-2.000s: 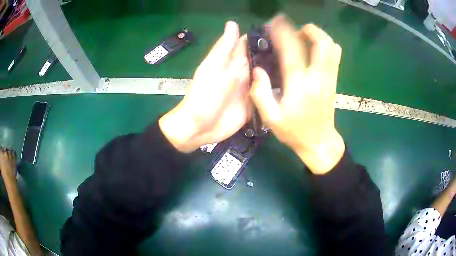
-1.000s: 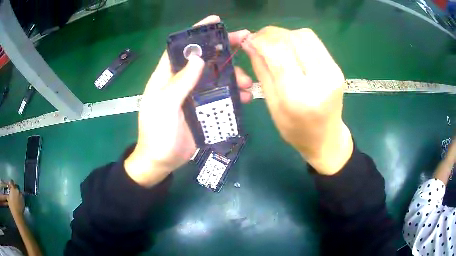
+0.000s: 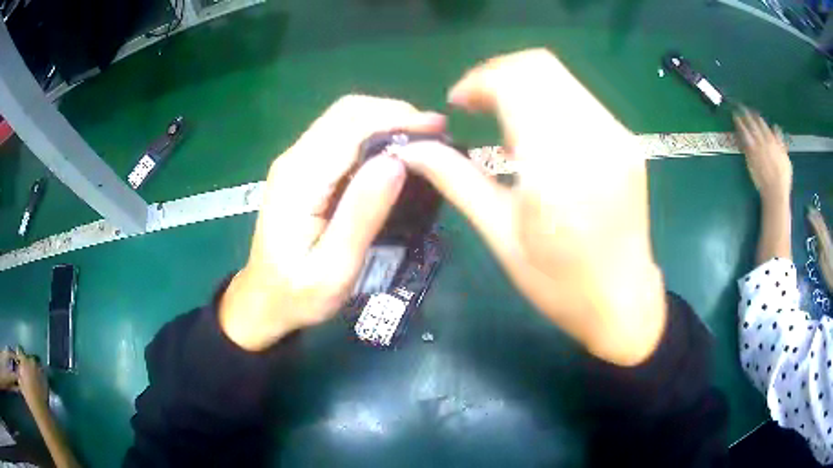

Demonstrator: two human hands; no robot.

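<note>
A black phone housing point(image 3: 413, 206) is held up in the middle, tilted, its top end towards me. My left hand point(image 3: 315, 215) grips it from the left, thumb at the top end. My right hand point(image 3: 557, 201) has its thumb tip on the same top end, and its forefinger is raised off the housing. A small pale spot shows between the two thumbs; I cannot tell what it is. The housing's inside is mostly hidden. A second housing with a white keypad sheet point(image 3: 382, 317) lies on the green surface below.
A tiny white part point(image 3: 427, 337) lies near the second housing. More housings lie beyond the whitish strip point(image 3: 215, 204), at left point(image 3: 157, 154) and right point(image 3: 699, 80). A grey post point(image 3: 78, 137) and dark smartphone point(image 3: 62, 317) are left. A person's hand point(image 3: 764, 154) reaches in at right.
The held housing has tipped, hiding its speaker and most of its keypad sheet. My right hand has come from the red wire to its top end. The person's hand at right has reached forward.
</note>
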